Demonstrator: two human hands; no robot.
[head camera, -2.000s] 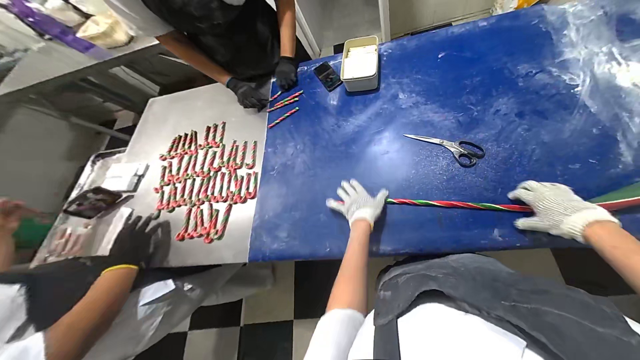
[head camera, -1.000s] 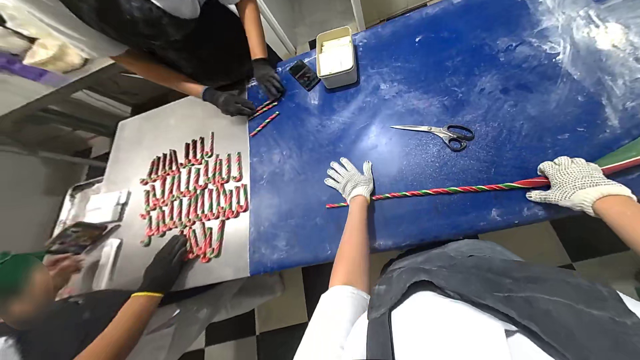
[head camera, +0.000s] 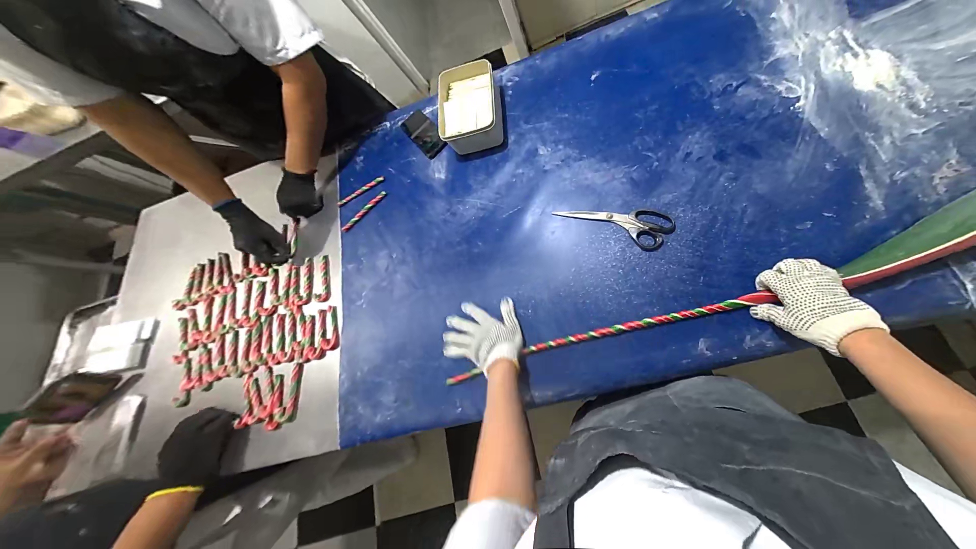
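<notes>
My left hand, in a white dotted glove, lies with spread fingers over a thin twisted rope of red, green and white candy on the blue table; the rope's thin end pokes out to its left. My right hand, in the same kind of glove, is closed around the rope's thicker part. Beyond it, at the right edge, the rope widens into a green candy mass with red and white stripes. Scissors with black handles lie above the rope, apart from both hands.
Two short striped sticks lie at the blue table's left side. Many candy canes cover a pale metal surface. A co-worker's black-gloved hands hold a cane there; another gloved hand is below. A tub stands at the back.
The thin rope end reaches farther left than two seconds ago, past my left hand. A co-worker's gloved hands have moved from the short sticks to the canes on the metal surface.
</notes>
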